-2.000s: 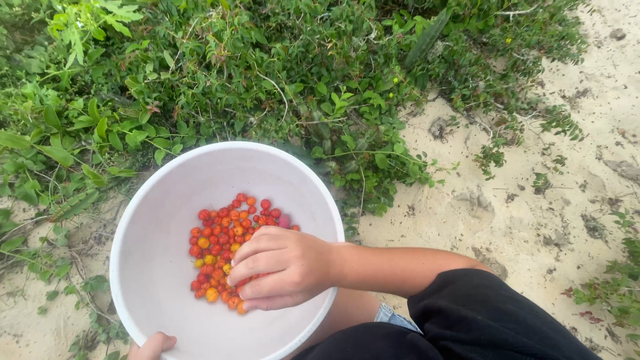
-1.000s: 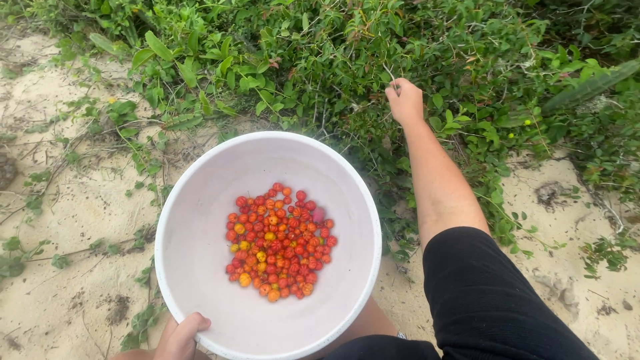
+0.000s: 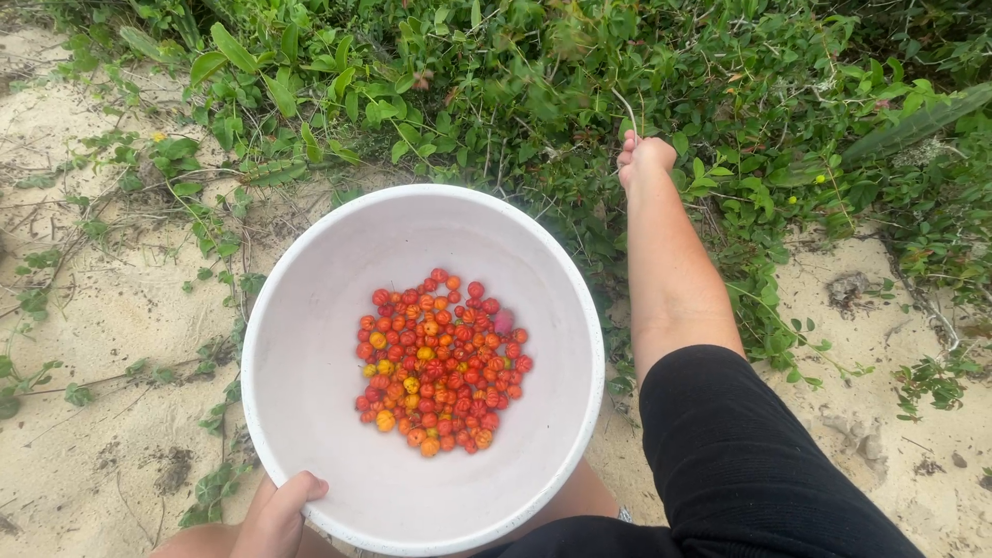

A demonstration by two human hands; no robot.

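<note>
A round white bowl (image 3: 310, 256) is tilted toward me, its rim gripped at the lower left by my left hand (image 3: 280, 508), thumb over the edge. Small ribbed red, orange and yellow fruits (image 3: 442, 360) lie heaped in the bottom of it, with one pinkish piece (image 3: 503, 321) at the right of the heap. Up and to the right of the bowl, my right hand (image 3: 645, 159) is closed around a thin pale branch (image 3: 629, 112) at the edge of the shrub. Its fingertips are mostly turned out of sight.
Dense green shrubs (image 3: 542, 93) with thin twigs fill the top of the view. Long spiky leaves (image 3: 922, 124) stick out at the right. Creeping vines (image 3: 225, 310) cross the pale sand (image 3: 101, 310) at the left. A small dark clump (image 3: 849, 288) lies on the sand at the right.
My right hand was over the fruits in the bowl two seconds ago, then reached out to the shrub, where it remains on a branch. My left hand has kept hold of the rim.
</note>
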